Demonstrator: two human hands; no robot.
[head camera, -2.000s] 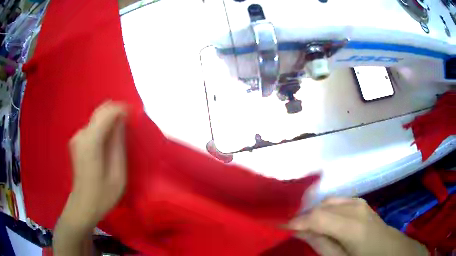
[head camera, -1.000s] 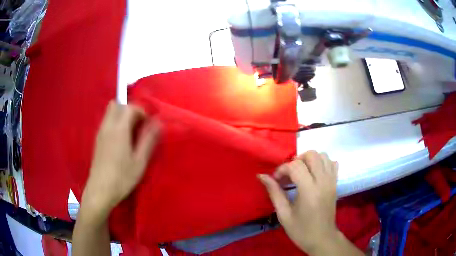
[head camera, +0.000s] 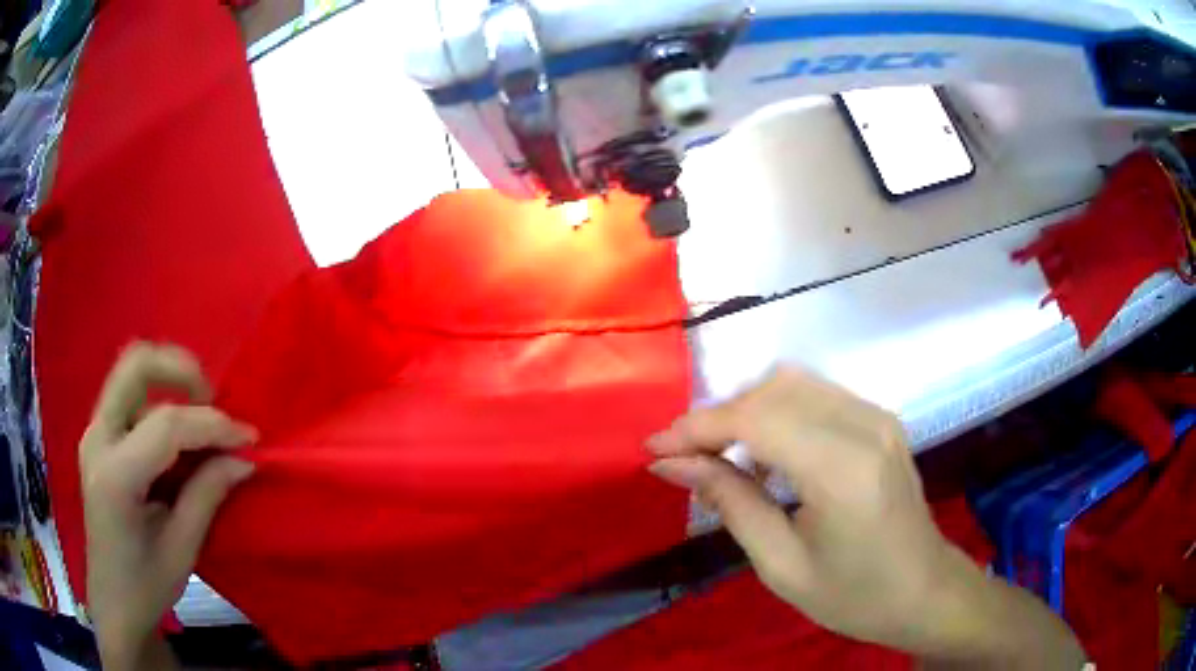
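Observation:
A red fabric panel (head camera: 446, 420) lies in front of the sewing machine head (head camera: 617, 66) and hangs over the table's front edge. A seam line runs across it, and its far part lies under the glowing needle area (head camera: 571, 210). My left hand (head camera: 164, 459) pinches the panel's left side between thumb and fingers. My right hand (head camera: 787, 485) pinches its right edge. The cloth is stretched between both hands in a straight fold. Whether the needle is in the cloth cannot be told in the glare.
A large red panel (head camera: 144, 171) covers the table's left. A lit phone (head camera: 908, 142) lies on the machine bed. A ragged red scrap (head camera: 1115, 249) lies at right. A blue crate (head camera: 1049, 505) with red pieces is below right. More red cloth (head camera: 735, 636) is below the table edge.
The red panel, lifted two seconds ago, now lies under the needle area. My left hand has moved left and down and pinches the cloth. My right hand grips the right edge. The view has shifted.

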